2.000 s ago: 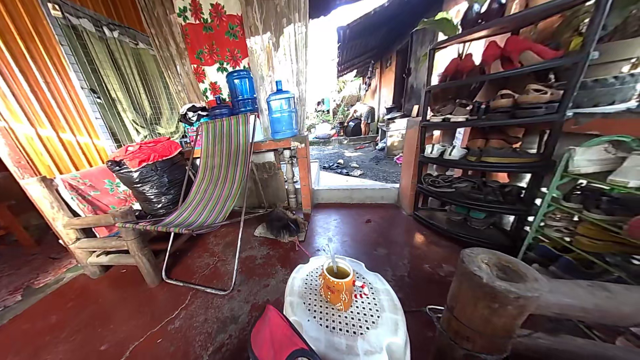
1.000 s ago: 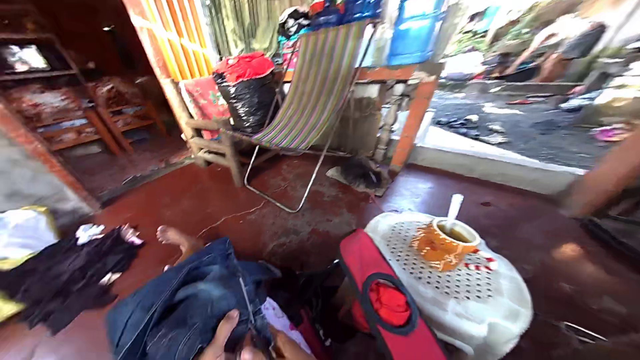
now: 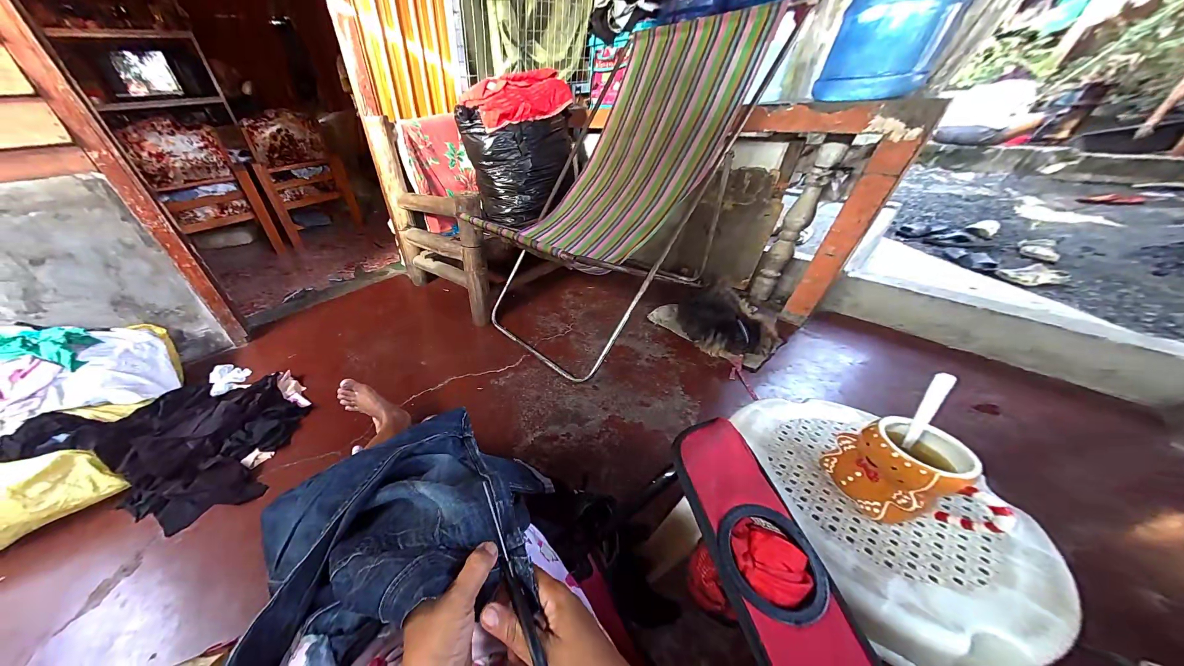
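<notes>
A dark blue denim garment (image 3: pixel 398 527) lies bunched over my lap. My left hand (image 3: pixel 453 606) grips its edge, thumb on the cloth. Close beside it my right hand (image 3: pixel 555 620) holds a thin dark strip, perhaps the garment's edge or a tool; I cannot tell which. To the right, a red fabric case with a round black-rimmed opening (image 3: pixel 772 555) leans by a white plastic stool (image 3: pixel 1027 573). On the stool stands an orange decorated mug (image 3: pixel 897 472) holding liquid and a white spoon (image 3: pixel 930 407).
Dark clothes (image 3: pixel 194 453) and a yellow-and-white sack (image 3: pixel 55 490) lie on the red floor at left. Ahead stand a striped folding chair (image 3: pixel 638 139) and a black plastic bag (image 3: pixel 518 162). A dark furry animal (image 3: pixel 721 319) lies near the baluster. A bare foot (image 3: pixel 365 402) extends beyond the denim.
The view has swung left and down since two seconds ago, bringing the denim and my hands into sight. Over the last second both hands stay at the denim.
</notes>
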